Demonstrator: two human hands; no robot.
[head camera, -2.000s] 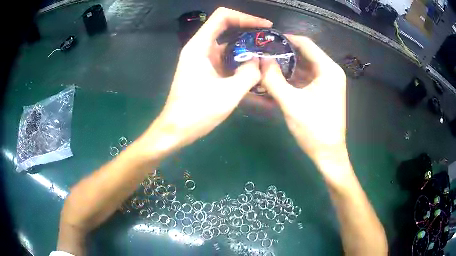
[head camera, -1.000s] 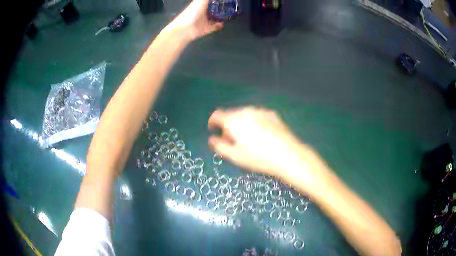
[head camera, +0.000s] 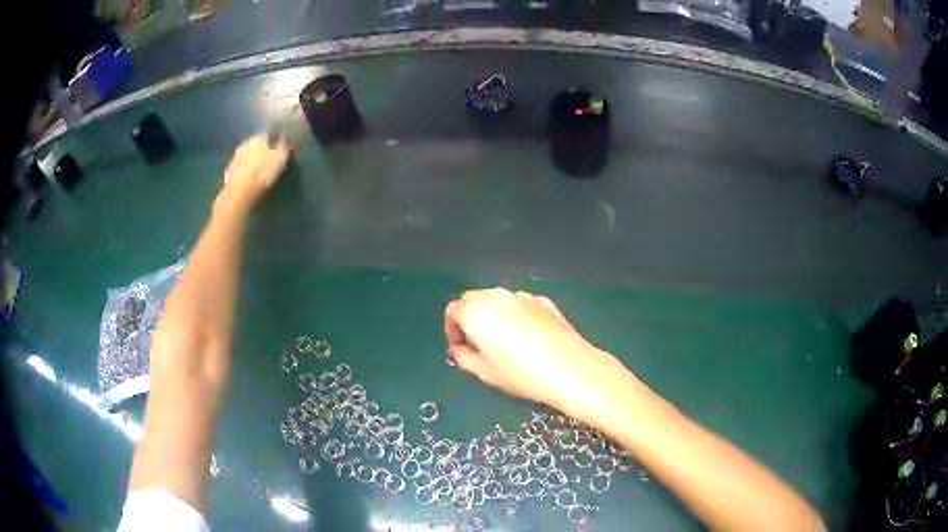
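My left hand (head camera: 258, 166) reaches over the belt at upper left. A small dark bit shows at its fingertips; what it touches or holds is mostly hidden. My right hand (head camera: 501, 330) is above the green surface near the middle, fingers curled; whether a spring is inside is hidden. Loose coil springs (head camera: 442, 468) spread below it, some partly behind the right forearm. A round electronic unit (head camera: 489, 96) lies on the belt between a black housing (head camera: 333, 110) and another black housing with red and green details (head camera: 580, 133).
A plastic bag of springs (head camera: 127, 338) lies at left, partly behind my left forearm. Grouped black housings (head camera: 904, 416) stand at the right edge. Another round unit (head camera: 849, 174) lies on the belt at right. A small black housing (head camera: 153, 138) stands at upper left. A metal rail (head camera: 489, 40) borders the belt.
The round unit has left my left hand and lies on the belt. My left hand has moved left. My right hand left the unit earlier and now stays low, fingers curled. The view has shifted upward.
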